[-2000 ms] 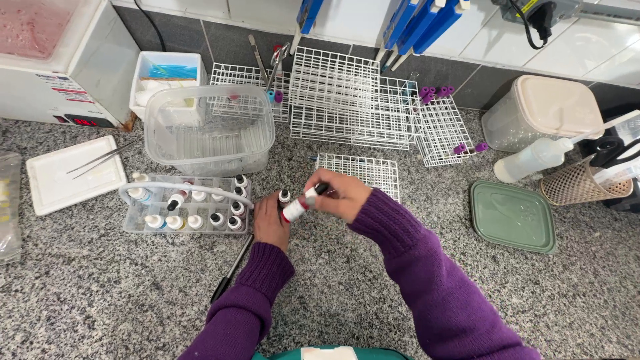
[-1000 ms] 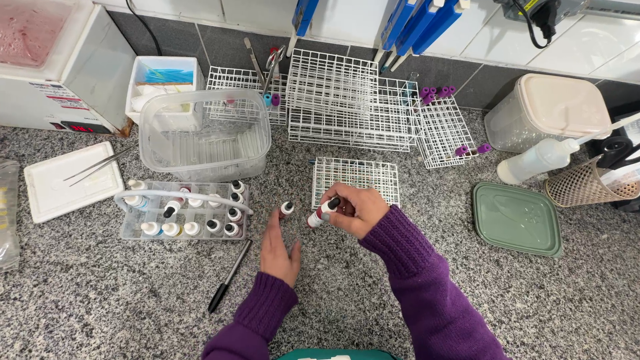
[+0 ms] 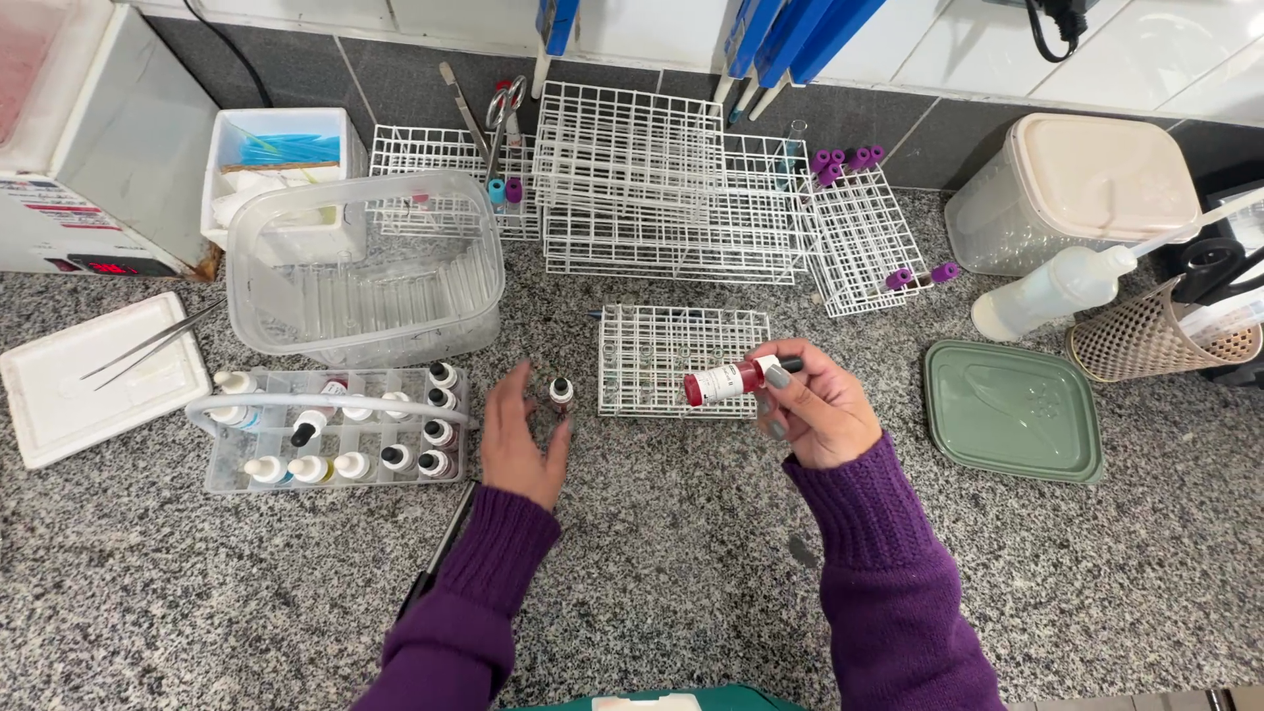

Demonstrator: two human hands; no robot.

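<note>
My right hand (image 3: 815, 405) holds a small dropper bottle of red liquid (image 3: 719, 383) on its side by the black-bulbed cap, its base pointing left, above the right part of a small white wire test tube rack (image 3: 642, 360). Clear tubes stand in that rack. My left hand (image 3: 523, 444) is empty with its fingers apart, just left of another dropper bottle (image 3: 561, 392) standing upright on the granite counter. Further left, a clear divided caddy (image 3: 229, 474) with a handle holds several dropper bottles, some with black tops and some with pale ones.
Behind are a clear plastic tub of glass tubes (image 3: 365, 341), stacked wire racks (image 3: 632, 148) and a rack with purple-capped tubes (image 3: 864, 237). Tweezers (image 3: 148, 341) lie on a white tray (image 3: 99, 415) at left. At right are a green lid (image 3: 1015, 410) and squeeze bottle (image 3: 1047, 296). A pen (image 3: 434, 563) lies by my left forearm.
My right hand has moved right with the bottle. My left hand, close to the bottles two seconds ago, has drawn away to the left with its fingers spread.
</note>
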